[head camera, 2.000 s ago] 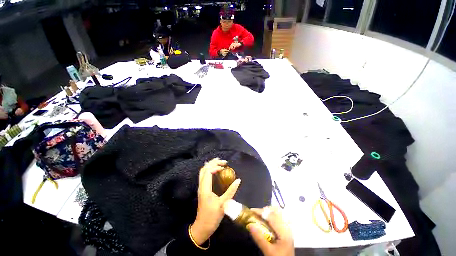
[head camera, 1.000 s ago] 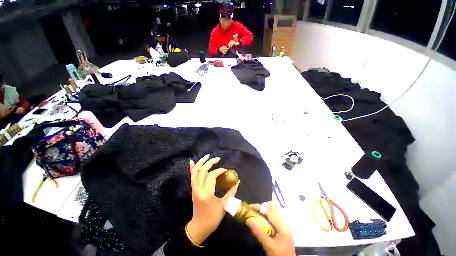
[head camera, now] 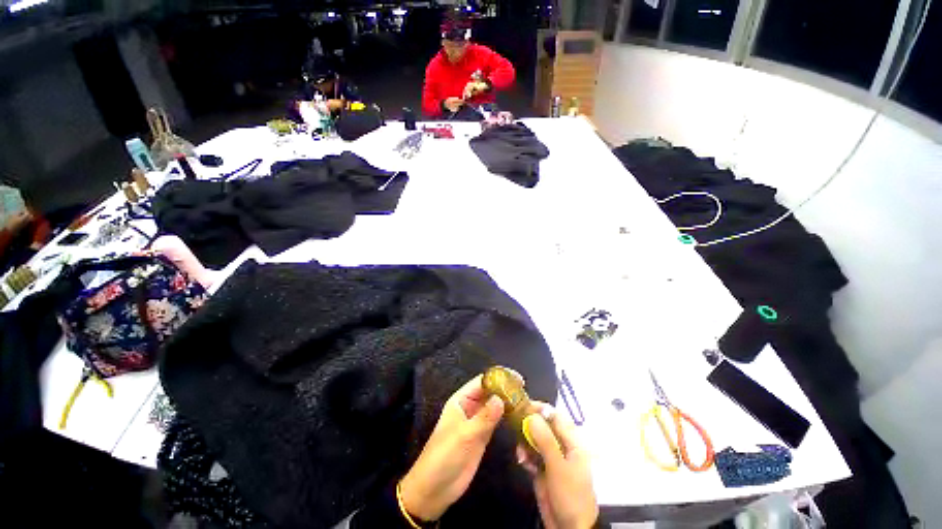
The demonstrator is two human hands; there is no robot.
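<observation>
My left hand (head camera: pixel 451 455) pinches a round, shiny amber-brown piece (head camera: pixel 504 383). My right hand (head camera: pixel 563 467) holds an amber-gold, bottle-like object (head camera: pixel 519 416) with a yellow patch. The two pieces now line up and appear to touch, with the round end at the upper left; fingers hide the join and the white part. Both hands are above the near right part of the black, nubbly garment (head camera: pixel 310 351), which spreads over the table edge.
Scissors (head camera: pixel 677 429), a mobile phone (head camera: pixel 759 403), a dark blue patterned pouch (head camera: pixel 753 466), a thin dark tool (head camera: pixel 570 398) and a small patterned packet (head camera: pixel 596 328) lie right. A floral bag (head camera: pixel 129 315) stands left. Two people sit at the far end.
My two hands have come together. The round piece has moved from apart onto or against the white-ended side of the bottle-like object. The left fingers, earlier spread, are now closed in.
</observation>
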